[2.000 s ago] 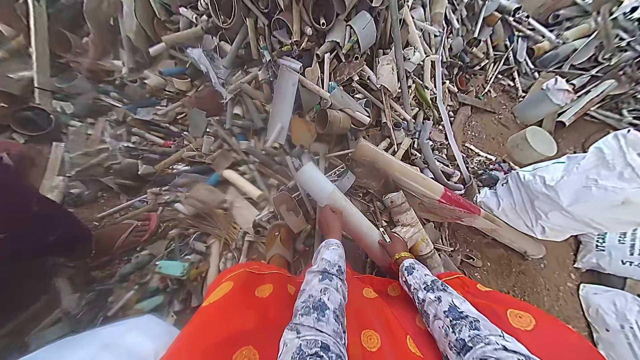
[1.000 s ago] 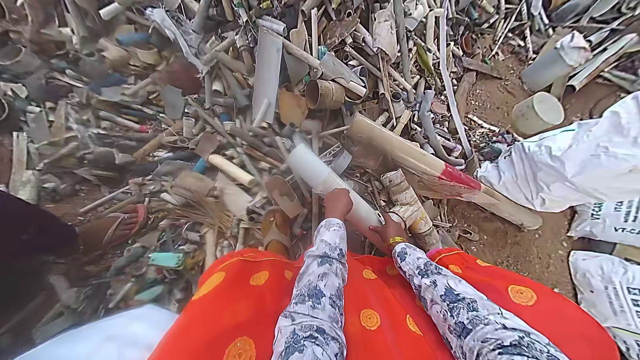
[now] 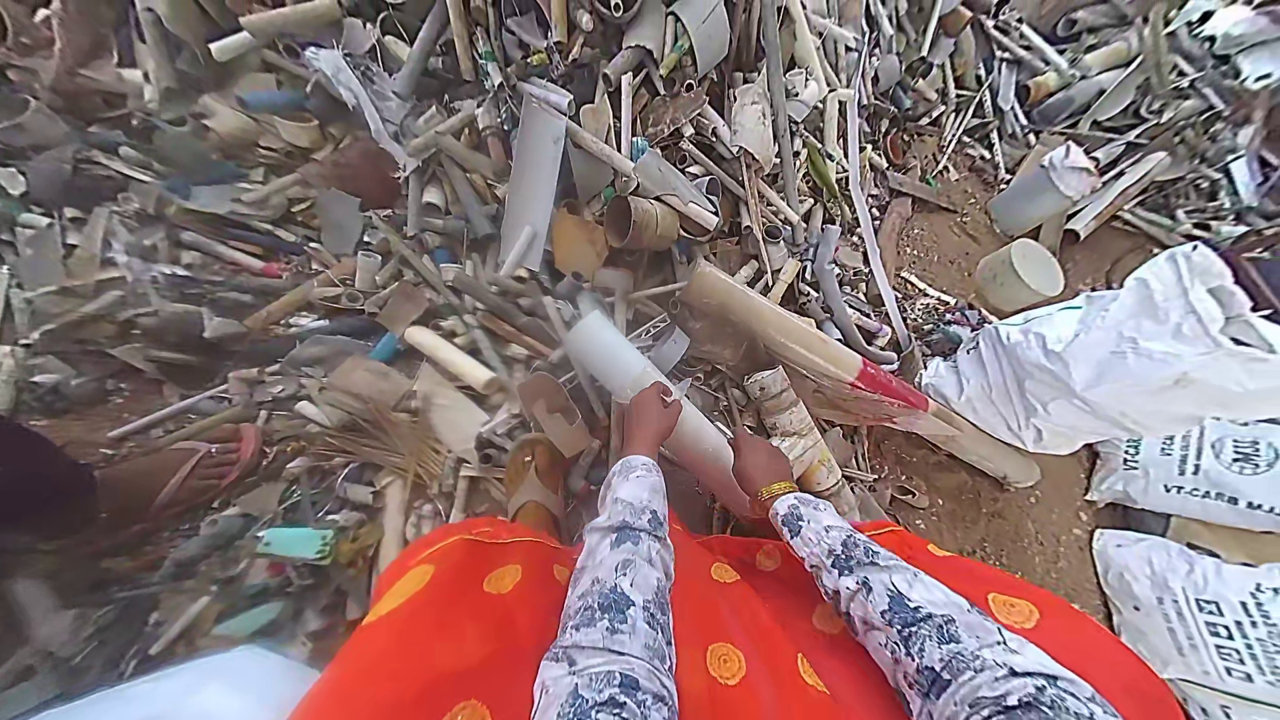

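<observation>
A white plastic pipe (image 3: 700, 437) slants across my lap, its open far end over the scrap. My left hand (image 3: 652, 415) is closed at its upper side, with a small whitish shred at the fingertips. Lower down, my right hand (image 3: 758, 468) rests against the pipe's right side; its fingers are partly hidden, so its grip cannot be told. Right of the pipe lies a stained, ribbed pipe piece (image 3: 790, 425). Beyond it, a long beige pipe with a red band (image 3: 800, 345) lies aslant, wrapped in clear film.
Broken pipes and plastic scrap (image 3: 400, 250) spread ahead and left. At the right are a white sack (image 3: 1120, 350), printed sacks (image 3: 1190, 600) and a whitish cylindrical container (image 3: 1020, 275) on bare soil. Another person's sandalled foot (image 3: 205, 475) is at the left.
My left hand has moved from the pipe's left edge onto its upper side. The pipe stays slanted across my lap, with my right hand still near its lower end.
</observation>
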